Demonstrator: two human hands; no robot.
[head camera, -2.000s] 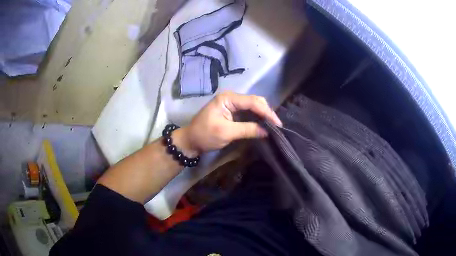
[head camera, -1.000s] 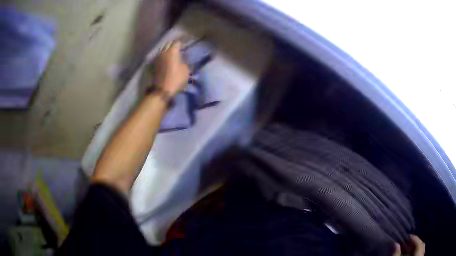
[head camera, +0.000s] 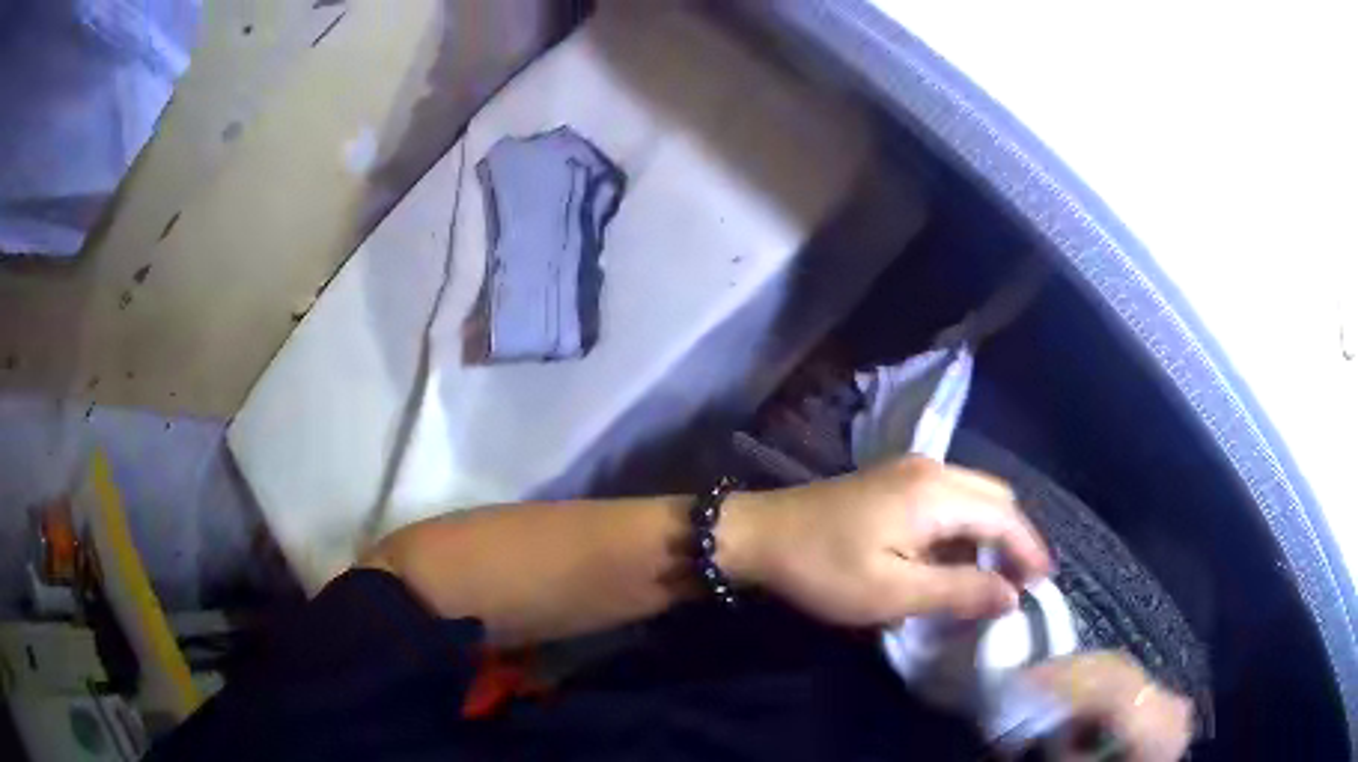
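A pale grey-white folded cloth piece (head camera: 912, 405) is between my hands, over the dark ribbed garment pieces (head camera: 1132, 588) on my lap. My left hand (head camera: 879, 543), with a black bead bracelet, pinches it from above. My right hand (head camera: 1110, 707), blurred at the lower right, is on the lower end of the piece; its fingertips are unclear. Another pale grey piece (head camera: 536, 253) with dark edges lies apart on the white panel-like surface (head camera: 670, 268).
A pale table with a ridged edge (head camera: 1072, 223) curves along the right. A yellow strip (head camera: 134, 588), an orange item (head camera: 60, 543) and pale green equipment (head camera: 60, 700) stand at lower left. A red thing (head camera: 499, 685) shows by my sleeve. Pale cloth (head camera: 90, 119) lies at upper left.
My left hand went from the dark pieces to the grey pieces, then back to my lap with a pale piece. My right hand moved in to it. The grey cloth left behind lies flatter.
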